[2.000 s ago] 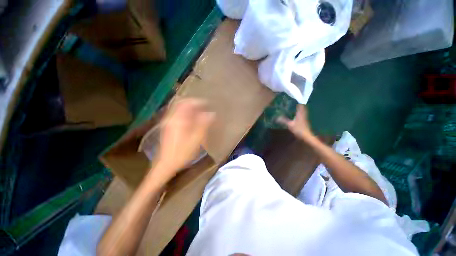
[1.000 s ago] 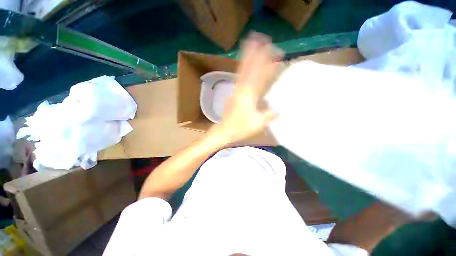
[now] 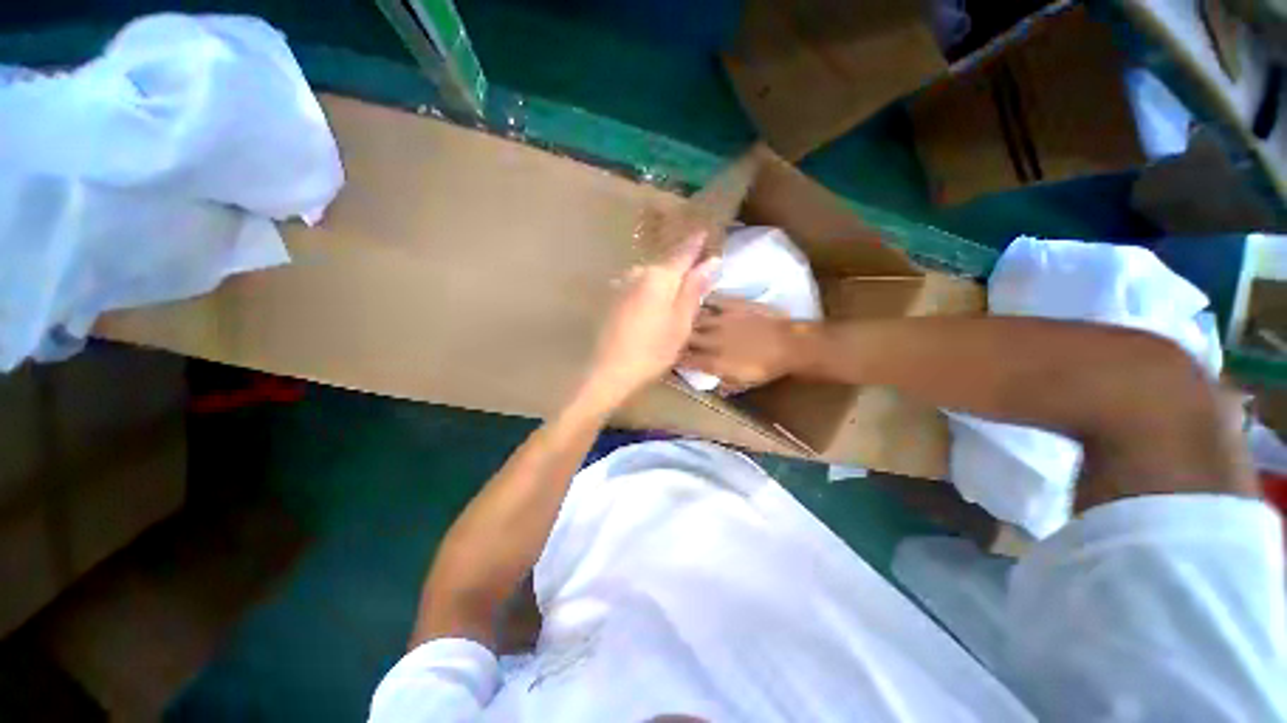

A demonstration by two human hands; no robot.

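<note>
A small open brown inner carton (image 3: 836,410) stands tilted across the cardboard sheet (image 3: 424,254), its flaps up. A wrapped white product unit (image 3: 769,269) sits in the carton mouth, at its left side. My left hand (image 3: 652,322) is against the left side of the unit, its fingers pointing up along the carton's edge. My right hand (image 3: 745,346) reaches in from the right, with curled fingers on the front of the unit. Both hands hold the unit between them. The carton's inside below the unit is hidden.
White bagged bundles lie at the left end (image 3: 155,170) and right end (image 3: 1101,290) of the sheet. A green metal rail (image 3: 593,153) runs behind it. Brown cartons (image 3: 1030,113) stand beyond the rail. A larger brown carton (image 3: 92,480) stands below left.
The view has turned. The large white bag seen at my right is now a bundle in the carton mouth. My right hand has come onto it, and my left hand has moved to its left side.
</note>
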